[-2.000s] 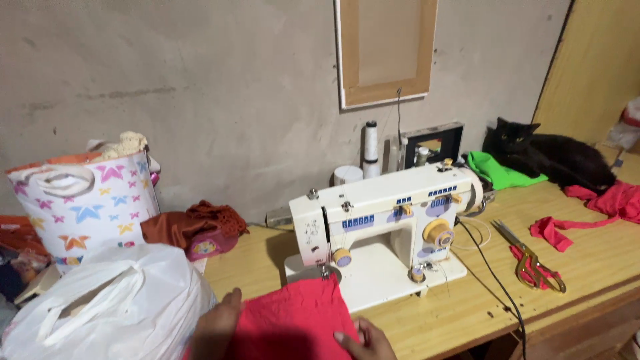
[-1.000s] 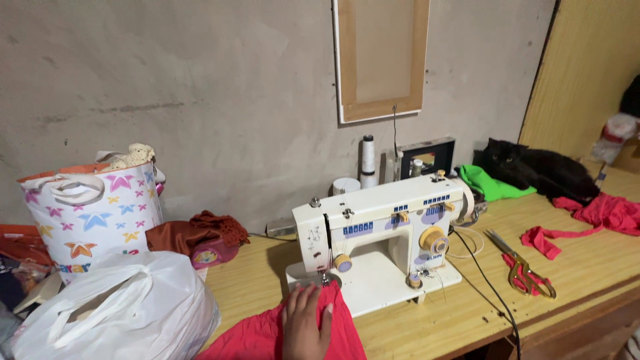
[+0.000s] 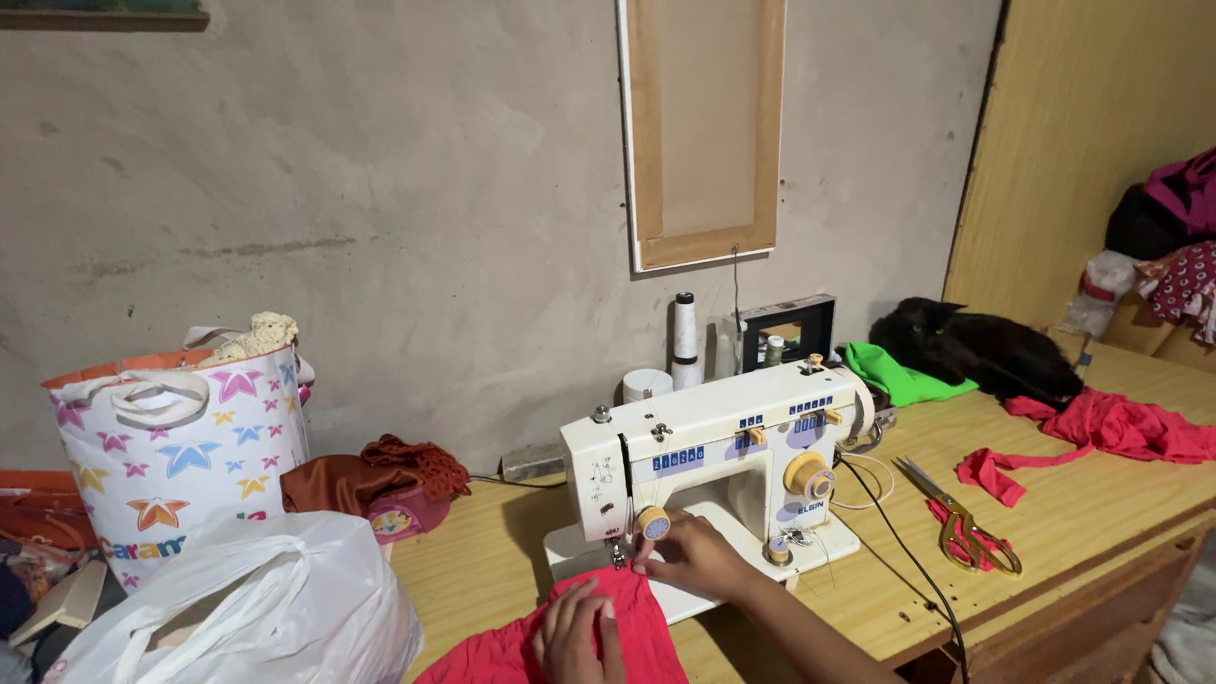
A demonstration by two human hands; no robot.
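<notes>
Red fabric (image 3: 494, 655) runs from the table's front edge up to the presser foot (image 3: 617, 555) of a white Elgin sewing machine (image 3: 703, 427). My left hand (image 3: 578, 635) lies on this fabric, fingers spread and pressing it down. Just right of the presser foot, under the machine's arm, my right hand (image 3: 692, 559) has thumb and fingertips close together by the fabric's edge; whether they pinch it or a thread is too small to tell. The needle area is partly hidden.
Gold-handled scissors (image 3: 959, 522) lie right of the machine near red scraps (image 3: 1130, 427). A black cat (image 3: 988, 350) rests behind, beside green fabric (image 3: 898, 375). A white plastic bag (image 3: 351, 589), a star-patterned bag (image 3: 190, 446) and rust-coloured cloth (image 3: 332, 483) are at left. A black cable (image 3: 912, 551) crosses the table.
My right hand has come in beside the presser foot; one second ago only one hand showed. The hand on the fabric now sits lower, away from the needle area.
</notes>
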